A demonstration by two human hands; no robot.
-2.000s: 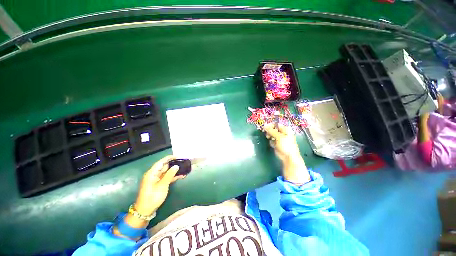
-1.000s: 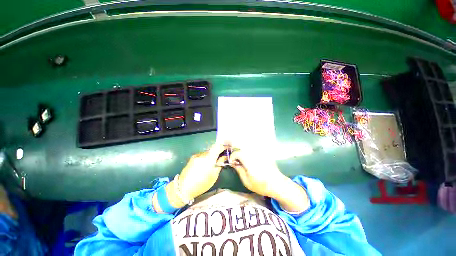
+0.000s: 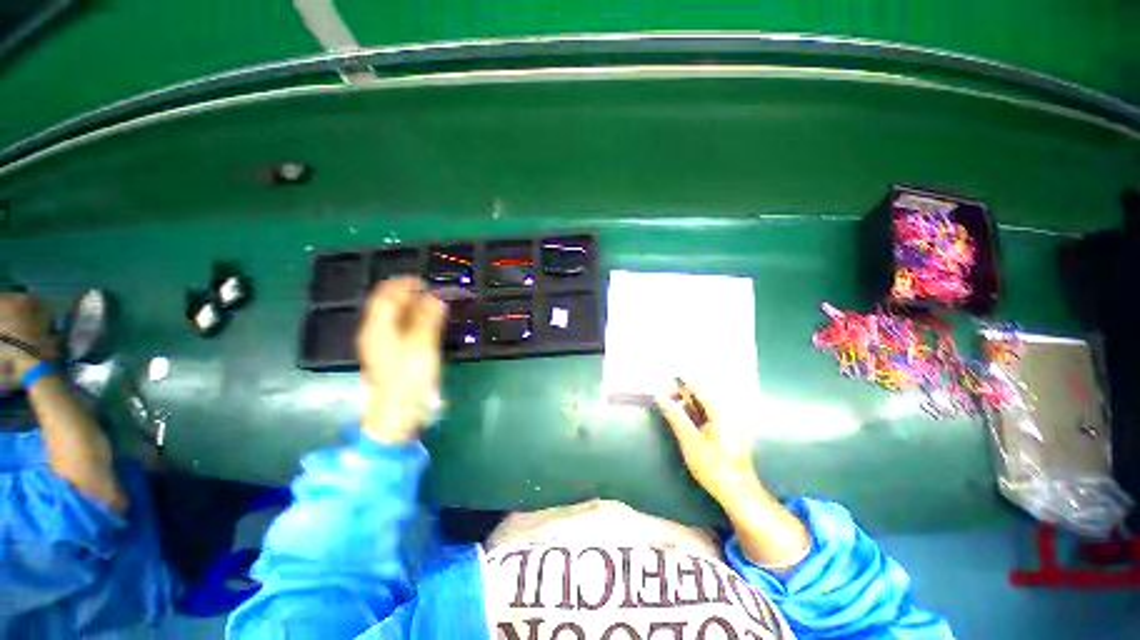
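Note:
My left hand [image 3: 403, 350] is blurred over the black pocket tray [image 3: 453, 360], fingers down near its middle pockets; whether it holds anything cannot be told. Several black housings [image 3: 510, 323] with red or pale strands across them sit in tray pockets, and a small white square [image 3: 559, 318] lies in the lower right pocket. My right hand [image 3: 710, 438] is at the lower edge of the white pad [image 3: 681, 328]. Its fingers hold a small dark brown part [image 3: 690, 403], too small to identify. A thin brownish strip [image 3: 629, 399] lies left of those fingertips.
A wire heap [image 3: 900, 355], a black wire bin [image 3: 883, 256] and a plastic bag [image 3: 1058, 419] are at right. Small dark units [image 3: 219, 304] lie left of the tray, another [image 3: 291, 173] beyond. A neighbour's arm [image 3: 65, 419] is at far left. A metal rail [image 3: 563, 56] runs behind.
My hands were together below the pad; now my left hand has moved left over the tray and my right hand is apart at the pad's lower edge. The view has shifted left.

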